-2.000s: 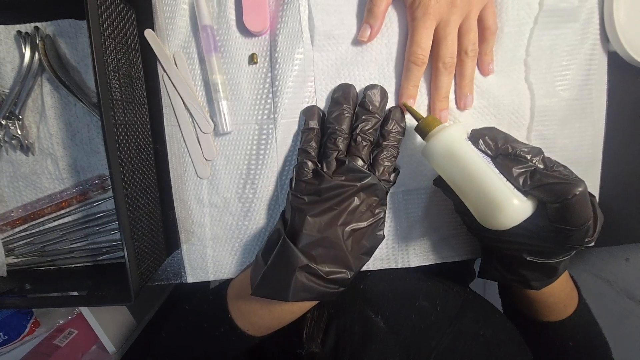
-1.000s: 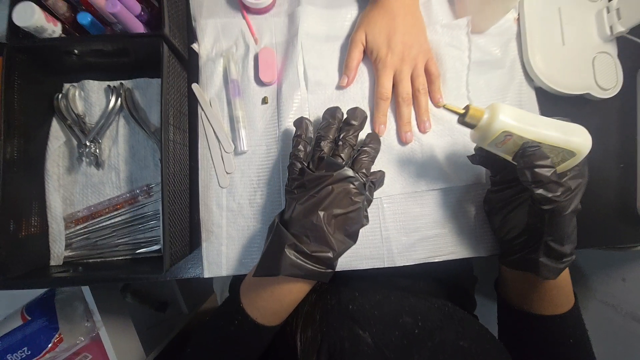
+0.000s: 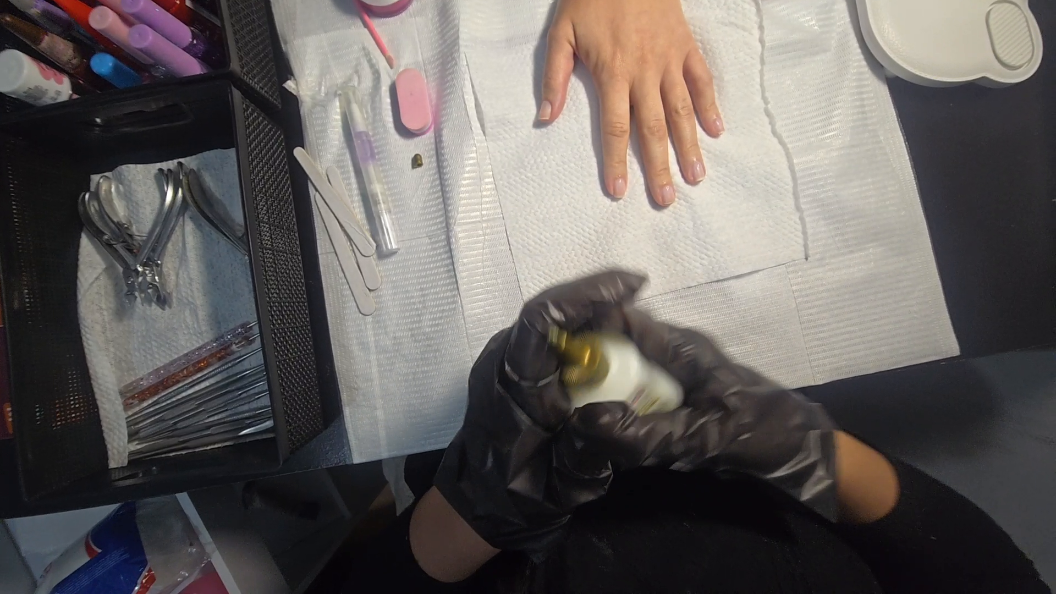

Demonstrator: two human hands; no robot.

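My left hand (image 3: 528, 412) and my right hand (image 3: 701, 404), both in black disposable gloves, meet at the near edge of the table. Between them is a white squeeze bottle (image 3: 623, 375) with a gold nozzle, slightly blurred. My right hand grips its body; the left hand's fingers curl around the nozzle end, and whether they grip it is unclear. Beyond, another person's hand (image 3: 643, 99) lies palm down, fingers spread, on a white paper towel (image 3: 561, 239). A small dark gold piece (image 3: 417, 161) lies left of the towel.
At left, a black basket (image 3: 280, 272) holds metal cuticle nippers (image 3: 148, 247) and thin metal tools (image 3: 206, 404). Beside it lie nail files (image 3: 342, 239), a clear-capped pen (image 3: 369, 173) and a pink oblong block (image 3: 413, 101). Bottles fill another basket behind. A white tray (image 3: 949, 41) stands at the back right.
My right hand has brought the bottle from beside the other person's fingertips to the near edge. My left hand, earlier flat on the table covering, has come up around the nozzle end.
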